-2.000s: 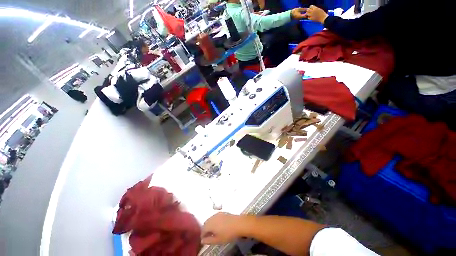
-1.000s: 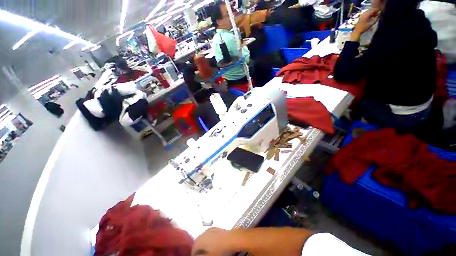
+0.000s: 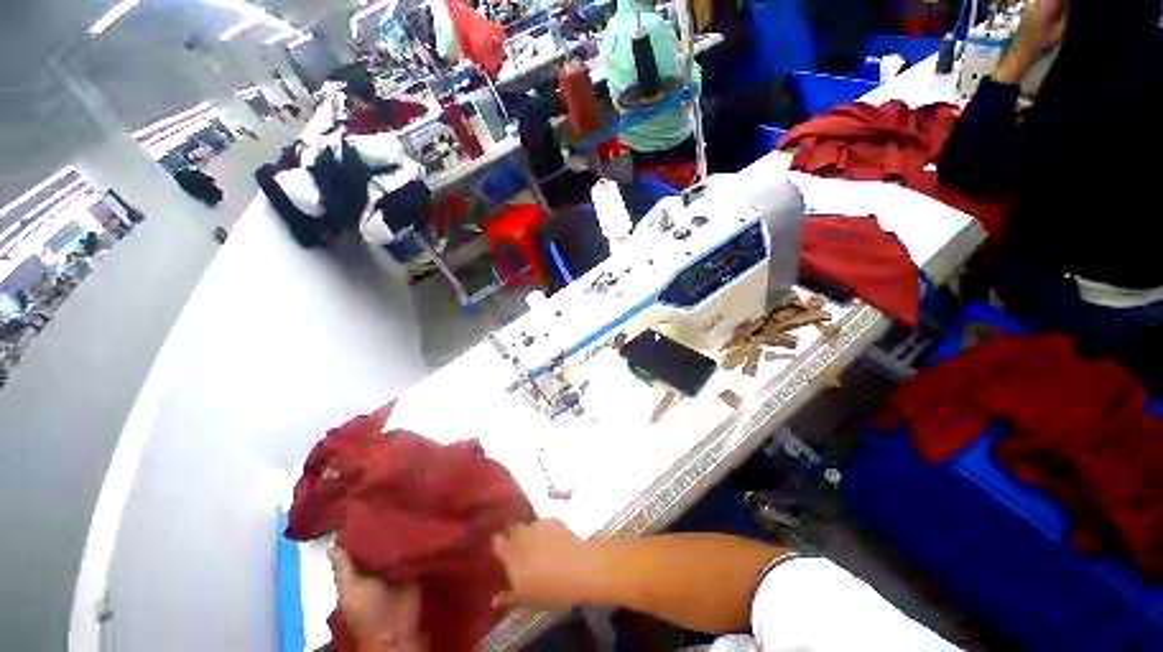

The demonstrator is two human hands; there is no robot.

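Note:
A dark red garment piece (image 3: 421, 490) lies bunched at the near left end of the white machine table. My right hand (image 3: 542, 563) is at its right side, fingertips against the cloth, closed on its edge. My left hand (image 3: 378, 609) is low in the picture at the cloth's lower left, blurred and partly covered by cloth; its grip is unclear. The white sewing machine (image 3: 650, 274) with a blue stripe stands beyond; its needle area (image 3: 551, 389) has no cloth under it. A small metallic item (image 3: 554, 474), perhaps snips, lies between machine and cloth.
A black flat object (image 3: 668, 362) and brown strips (image 3: 778, 331) lie right of the needle. A ruler strip (image 3: 753, 427) runs along the front edge. More red cloth (image 3: 855, 261) lies behind the machine. A blue bin (image 3: 969, 510) heaped with red garments stands right. A dark-clothed person (image 3: 1084, 153) sits beyond.
My left hand has come into view at the cloth. The bunched cloth is lifted and reshaped towards my right hand. The camera view has shifted, with the machine now further right than one second ago.

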